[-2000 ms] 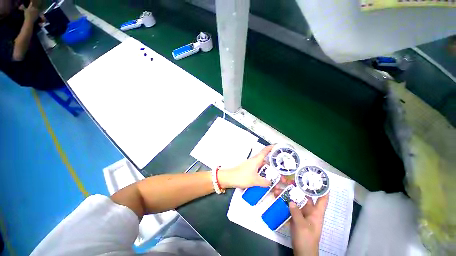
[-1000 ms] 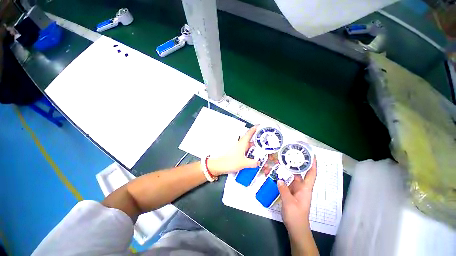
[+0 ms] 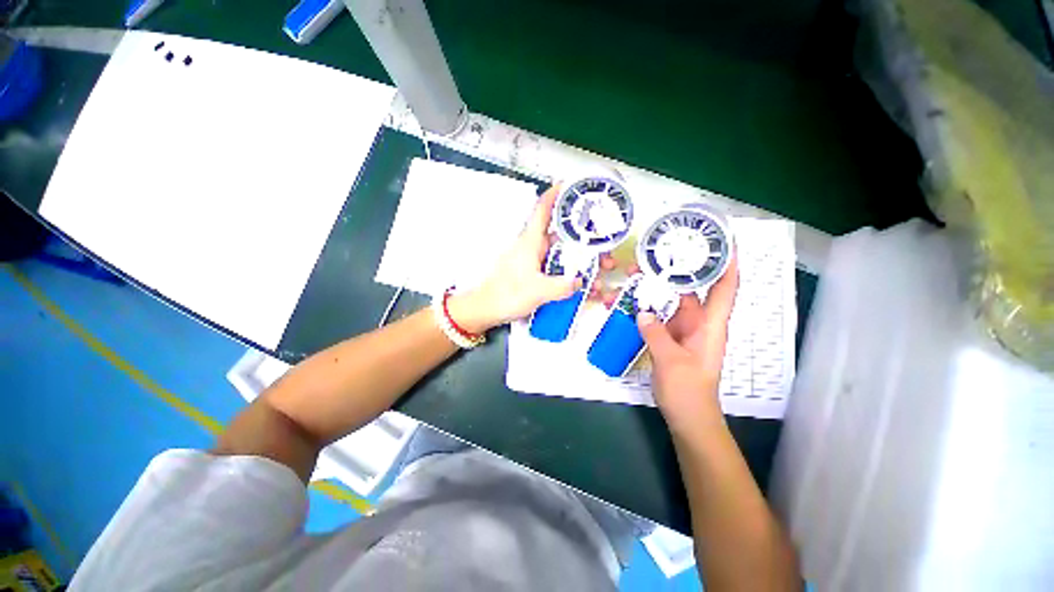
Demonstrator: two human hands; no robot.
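My left hand (image 3: 518,278) holds a handheld mini fan (image 3: 594,215) with a round white-grey head and a blue handle. My right hand (image 3: 691,347) holds a second mini fan (image 3: 684,250), close beside the first. Both fan heads face up and the blue handles point down and left. The fans are above the inspection record sheet (image 3: 757,335), a white paper with a printed grid. A smaller white paper (image 3: 445,237) lies left of it on the dark green bench, partly near my left hand.
A large white board (image 3: 220,174) lies left with small dark pieces at its top. A grey metal post (image 3: 407,64) stands at the bench edge before the green conveyor. A translucent white stack (image 3: 861,382) and wrapped yellow bundle (image 3: 1006,174) stand right. White blister trays (image 3: 368,453) are below.
The view has turned down and right, so the bench and fans sit higher in the picture. Both hands still hold their fans, with the heads slightly further apart.
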